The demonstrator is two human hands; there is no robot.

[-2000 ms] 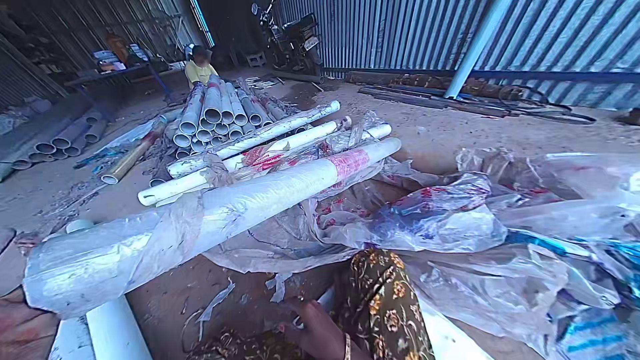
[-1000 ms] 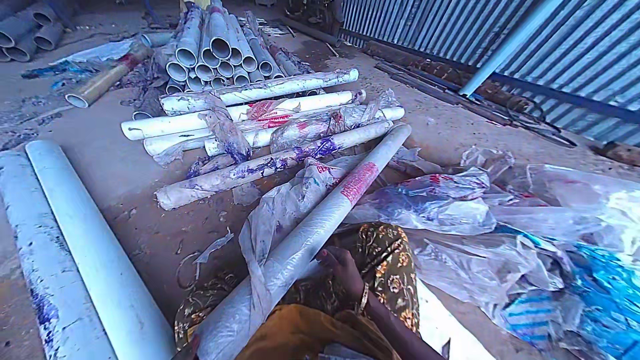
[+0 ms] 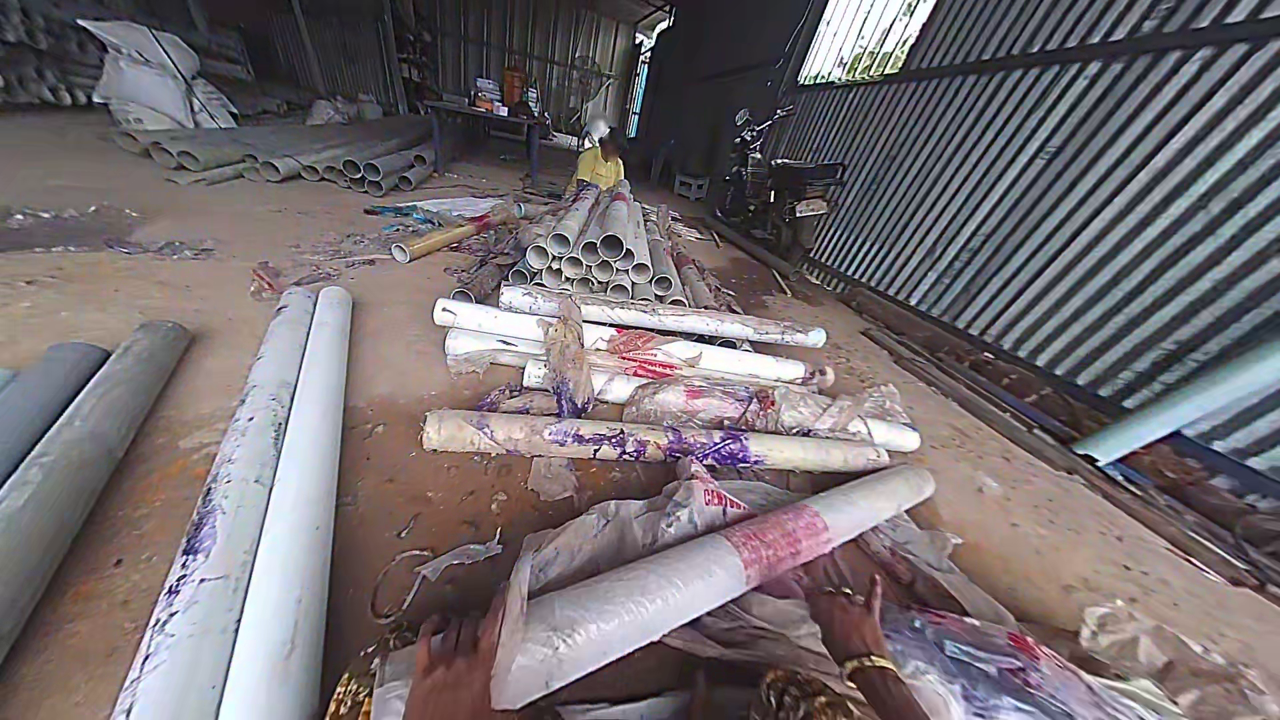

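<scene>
A white pipe with a red-stained band (image 3: pixel 700 580) lies at a slant just in front of me, its near end at lower centre and its far end to the right. Crumpled clear plastic film (image 3: pixel 600 540) is bunched along and under it. My left hand (image 3: pixel 455 660) is at the pipe's near end, by the film's edge; its grip is partly hidden. My right hand (image 3: pixel 845 620), with a ring and a bangle, is beside the pipe's right half, over the plastic, thumb raised; whether it holds film cannot be told.
Several film-wrapped white pipes (image 3: pixel 660 445) lie crosswise ahead, before a stack of pipes (image 3: pixel 600 245) with a person in yellow (image 3: pixel 597 168) behind it. Two long white pipes (image 3: pixel 290 520) and grey pipes (image 3: pixel 90 450) lie left. A corrugated metal wall (image 3: pixel 1050 190) runs along the right.
The pipe's near end has moved away from my lap and now lies farther forward. My right hand has left the pipe's near part and is farther along it. The view has tilted up.
</scene>
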